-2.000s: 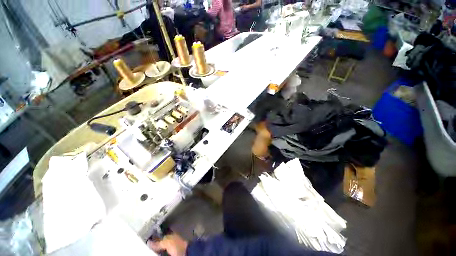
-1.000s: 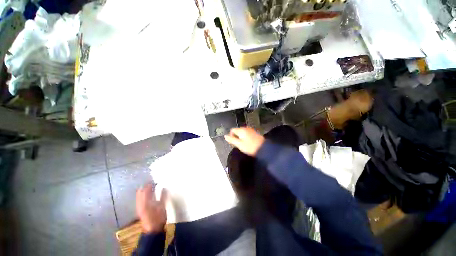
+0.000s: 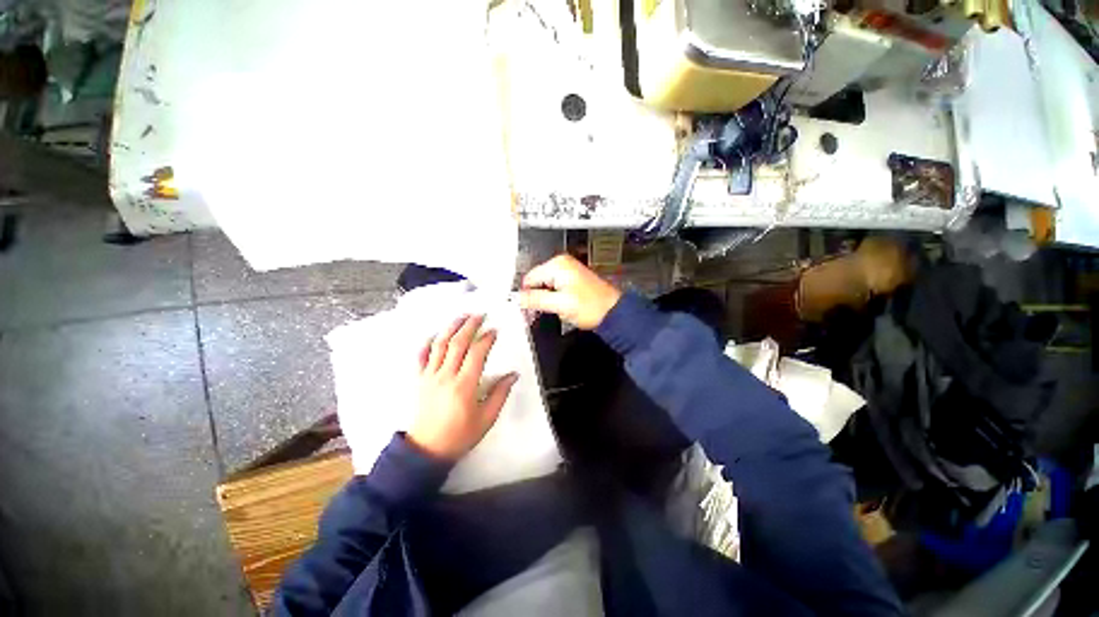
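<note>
A white fabric panel (image 3: 380, 392) lies flat on my lap. My left hand (image 3: 458, 386) rests flat on it with fingers spread. My right hand (image 3: 571, 293) has its fingers closed at the panel's upper right corner, pinching the edge; whether a tool is in these fingers cannot be seen. More white fabric (image 3: 362, 145) lies on the machine table and hangs over its front edge, meeting the top of the lap panel.
The overlock machine (image 3: 711, 60) stands on the white table (image 3: 579, 181), with blue-black thread waste (image 3: 750, 135) at its front. A white bundle (image 3: 801, 392) is beside my right leg. Dark garments (image 3: 940, 386) are heaped at right. A wooden stool (image 3: 283, 518) shows lower left.
My left hand has moved from the panel's left side onto its top. My right hand has come to the panel's corner. The view has shifted slightly.
</note>
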